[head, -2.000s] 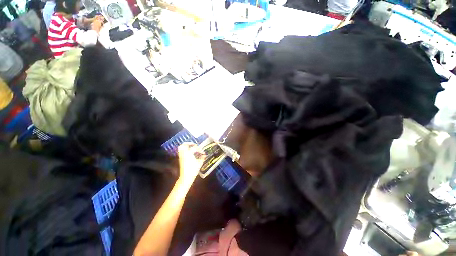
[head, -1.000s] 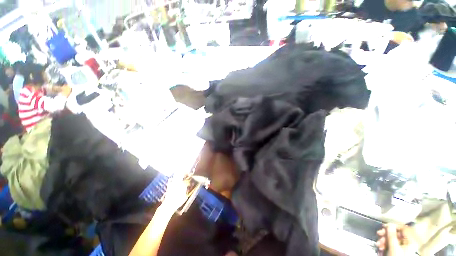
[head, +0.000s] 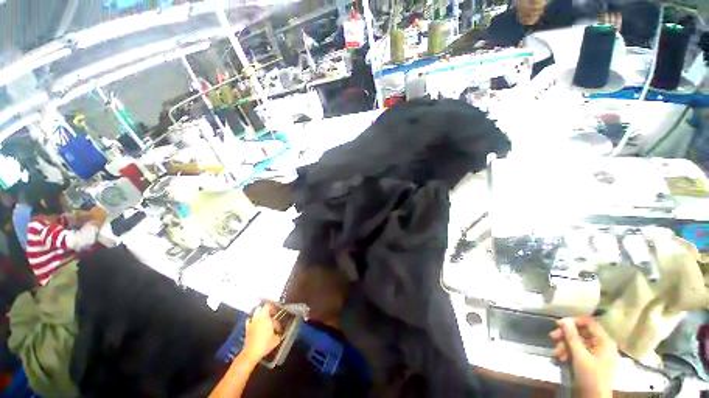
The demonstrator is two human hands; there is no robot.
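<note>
My left hand [head: 263, 333] holds a small grey rectangular frame or tray [head: 289, 334] above the slotted blue plastic basket [head: 319, 354]. My right hand [head: 585, 347] is at the front of the overlock machine [head: 536, 291], at the right end of its cover plate with a dark rectangular opening [head: 517, 326]. Its thumb and fingers are close together; whether they pinch something is too unclear to tell. The needle area is partly lost in glare. A large heap of black fabric [head: 404, 225] lies left of the machine and hangs over the table's front edge.
Cream cloth [head: 653, 291] is bunched at the machine's right side. Dark thread cones [head: 595, 58] stand behind it. More black fabric [head: 140, 326] and a green bundle [head: 47, 334] lie at lower left. A person in red-and-white stripes [head: 50, 241] sits far left; another person is behind.
The view has swung right and up. My right hand has come into view and moved onto the machine's front. My left hand still holds the grey frame.
</note>
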